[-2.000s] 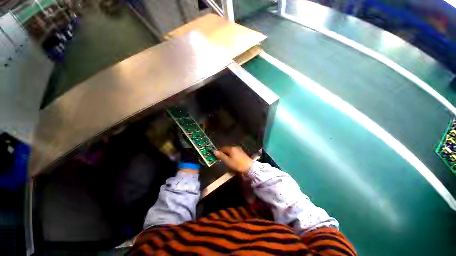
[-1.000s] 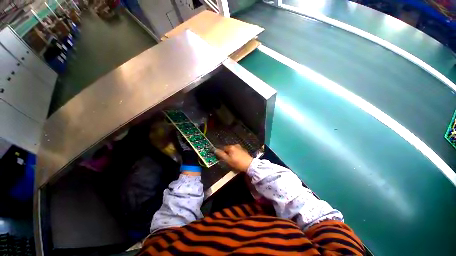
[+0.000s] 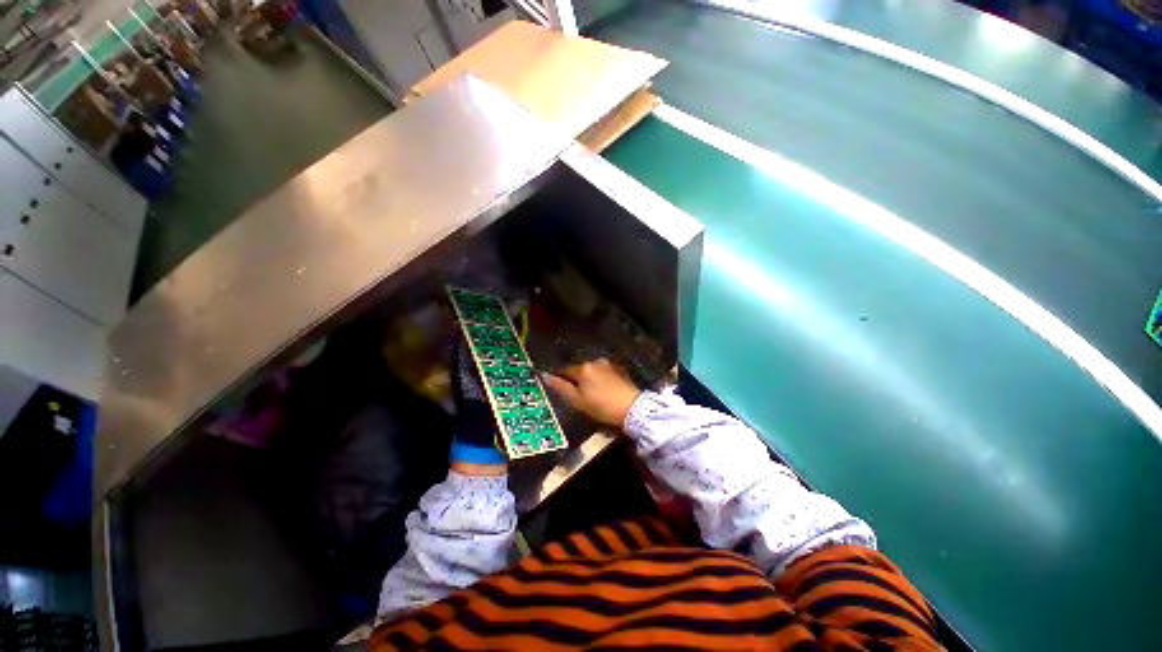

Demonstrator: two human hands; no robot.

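Note:
A long narrow green circuit board panel (image 3: 506,372) with pale edges is held over the open metal-sided box, slightly tilted, its near end towards me. My left hand (image 3: 474,401), in a dark covering with a bright blue band at the wrist, holds the panel from beneath; its fingers are mostly hidden by the panel. My bare right hand (image 3: 599,389) is at the panel's right edge, fingers curled. A short thin tool seems to stick out of it towards the panel, but it is too small and blurred to name.
The metal box (image 3: 633,200) holds dark and yellowish crumpled things. Tan cardboard sheets (image 3: 551,70) lie beyond it. A green bench (image 3: 867,369) with white edging is on the right, with part of another circuit board (image 3: 1154,318) at the far right edge. A blue bin (image 3: 79,465) stands at left.
The panel has turned to lie more lengthwise to me, and its near end is lower. My right hand has stayed near its right edge. The view has shifted slightly.

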